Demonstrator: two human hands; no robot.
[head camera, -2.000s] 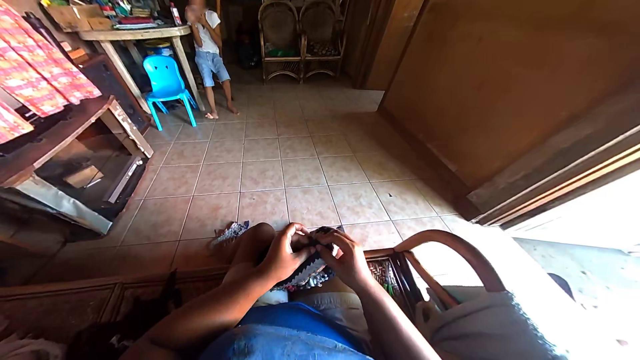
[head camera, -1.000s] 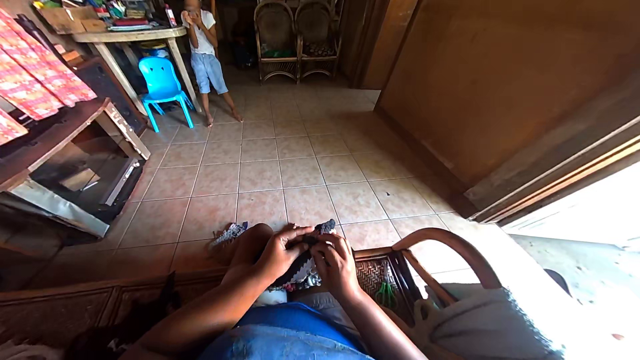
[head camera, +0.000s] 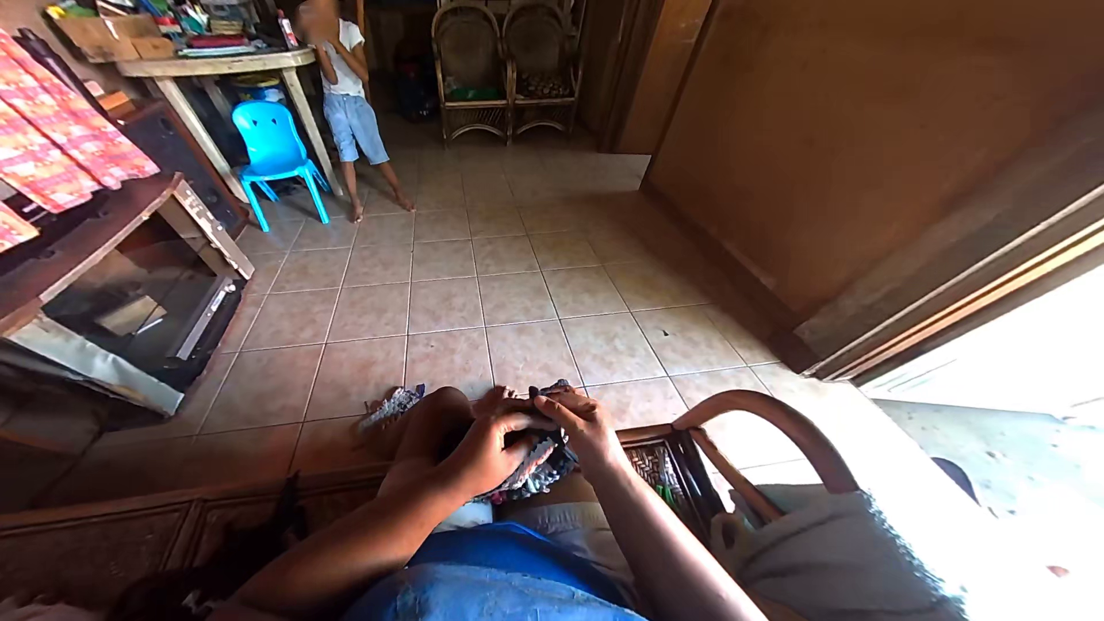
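Observation:
Over my lap, my left hand (head camera: 504, 435) and my right hand (head camera: 582, 423) are close together, both gripping a dark and multicoloured piece of textile (head camera: 539, 470). Its patterned folds hang below my fingers, between my hands and my lap. The fingertips overlap at its dark upper edge, so the exact grip is partly hidden. Beyond my left knee, a grey-white patterned piece of fabric (head camera: 395, 405) shows low against the floor.
A curved wooden armrest (head camera: 776, 423) with a grey cloth (head camera: 828, 552) is at my right. Ahead, a person (head camera: 349, 95) stands beside a blue plastic chair (head camera: 274, 142) and a table (head camera: 216, 65). A wooden cabinet (head camera: 129, 246) is at left, and two rattan chairs (head camera: 473, 103) stand farther back.
My hands have shifted on the textile, and the right fingers now lie over its upper edge. The standing person's legs have moved farther apart since the earliest frame.

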